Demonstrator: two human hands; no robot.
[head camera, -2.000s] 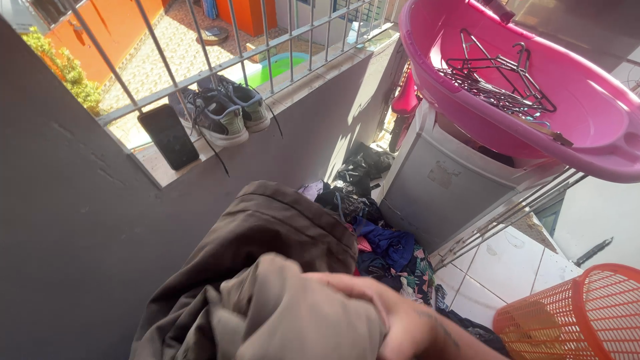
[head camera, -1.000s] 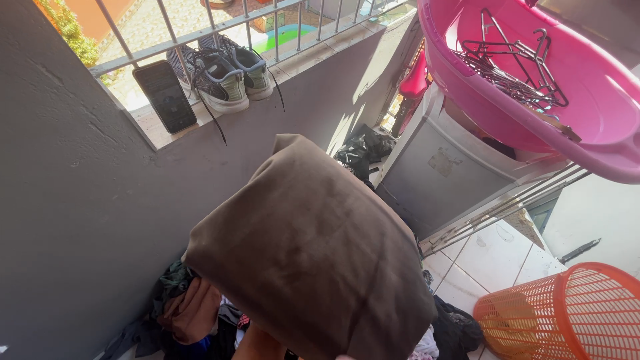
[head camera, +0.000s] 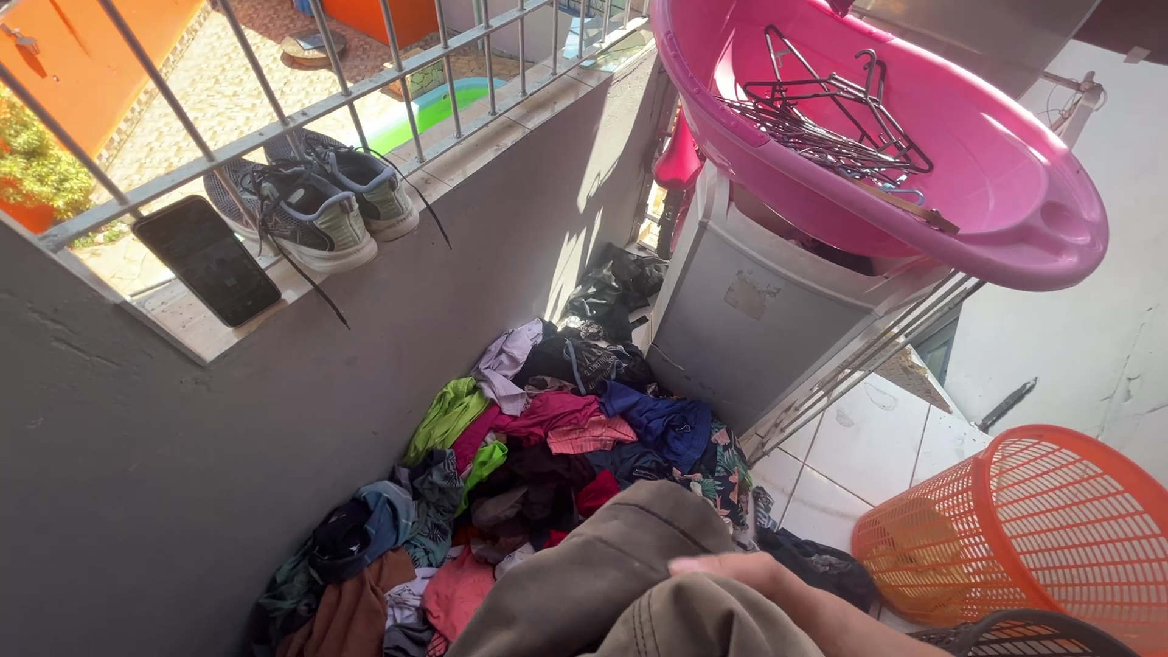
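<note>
My right hand (head camera: 776, 589) comes in from the lower right with its fingers closed over a brown-grey cloth garment (head camera: 607, 566). The garment is bunched at the bottom edge, and part of it bulges in front of the hand. My left hand cannot be seen. Behind and left of the garment, a heap of mixed clothes (head camera: 557, 420) lies on the floor along the grey wall, with lime green, magenta, blue and brown pieces in it.
Sneakers (head camera: 319, 205) and a phone (head camera: 208, 262) rest on the sill by a metal grille (head camera: 401, 71). A pink tub (head camera: 1004, 219) holding black hangers (head camera: 839, 109) sits atop a grey-white appliance (head camera: 748, 310). An orange plastic basket (head camera: 981, 529) and a dark basket's rim (head camera: 1031, 620) are lower right.
The brown-grey garment, spread across the middle one second ago, is now bunched lower down, and more of the clothes heap shows. My right hand has come into clearer view on it.
</note>
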